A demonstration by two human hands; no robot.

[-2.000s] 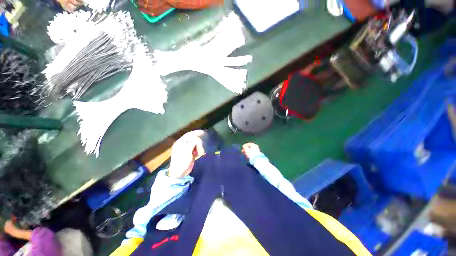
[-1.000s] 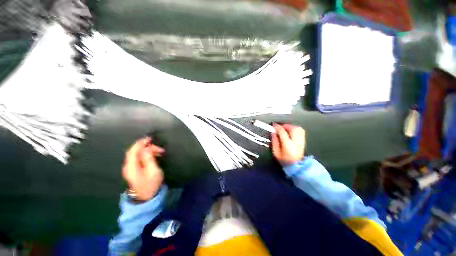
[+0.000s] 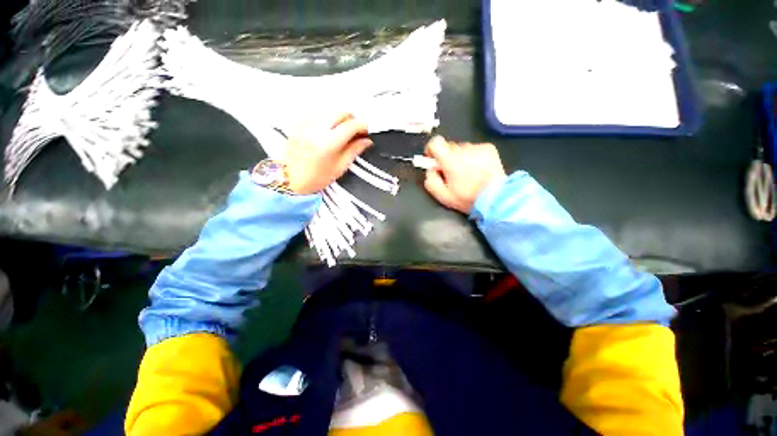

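A large bundle of white wires [image 3: 315, 89] lies across the dark green bench, with a smaller group fanned out toward me, its ends [image 3: 339, 228] near the front edge. My left hand [image 3: 322, 153] lies over the wires with its fingertips bent around some strands; what exactly it pinches is hidden. My right hand [image 3: 464, 173] pinches a small white connector housing [image 3: 422, 162] just right of the wires. A thin dark piece sticks out of the housing toward my left hand; I cannot tell what it is.
A blue tray [image 3: 588, 130] full of small white pieces stands at the upper right. Another white wire bundle [image 3: 72, 119] lies at the far left, with grey wires [image 3: 94, 24] behind it. Pale looped handles [image 3: 758, 189] lie at the right edge. The bench's front edge runs below my forearms.
My view has turned and settled over the bench. My left hand has moved from the bare bench onto the wires. My right hand still holds a white piece, now closer to my left hand.
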